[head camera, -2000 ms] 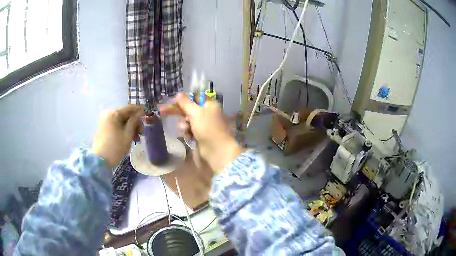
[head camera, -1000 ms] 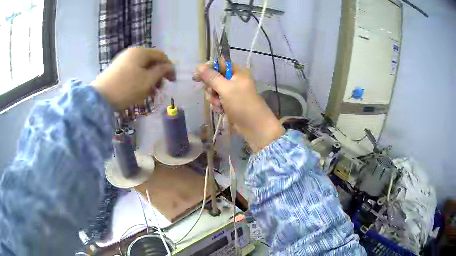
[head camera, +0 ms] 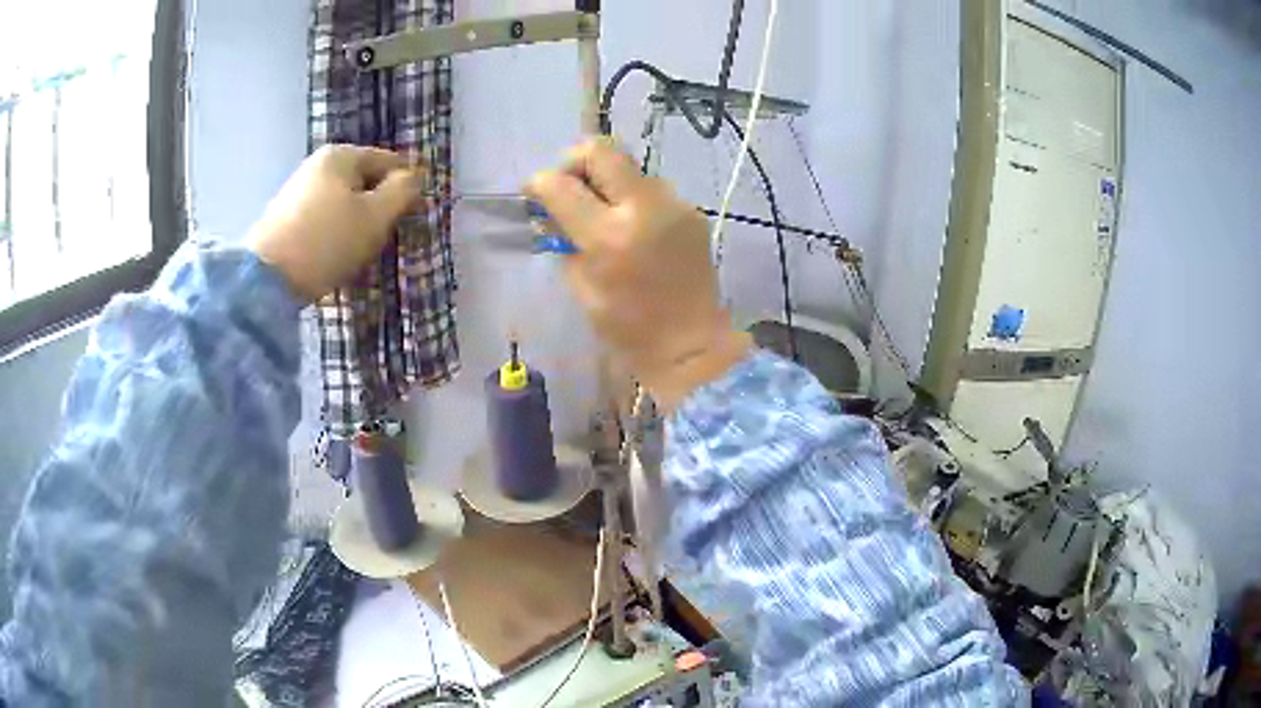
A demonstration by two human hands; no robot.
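Note:
My left hand (head camera: 339, 215) is raised at the left, its fingertips pinched together near the checked cloth; a thread between them is too fine to make out surely. My right hand (head camera: 622, 256) is raised at the centre and holds thread snips (head camera: 550, 238), whose blue handles show by its fingers; the blades are blurred and point left. A short thin line of thread (head camera: 495, 198) runs between the hands. Below, a dark purple thread cone with a yellow top (head camera: 521, 436) and another with a reddish top (head camera: 385, 494) stand on round pale plates.
The thread stand pole (head camera: 613, 553) rises behind my right hand, with a crossarm (head camera: 470, 39) above. Checked cloth (head camera: 385, 318) hangs on the wall. A brown board (head camera: 512, 595) lies under the cones. Other machines (head camera: 1044, 546) and white cloth (head camera: 1155, 595) are at right.
Both hands have moved up from the red-topped cone and now are apart above the cones. The snips have turned from pointing up to pointing left. The view has shifted, showing the crossarm.

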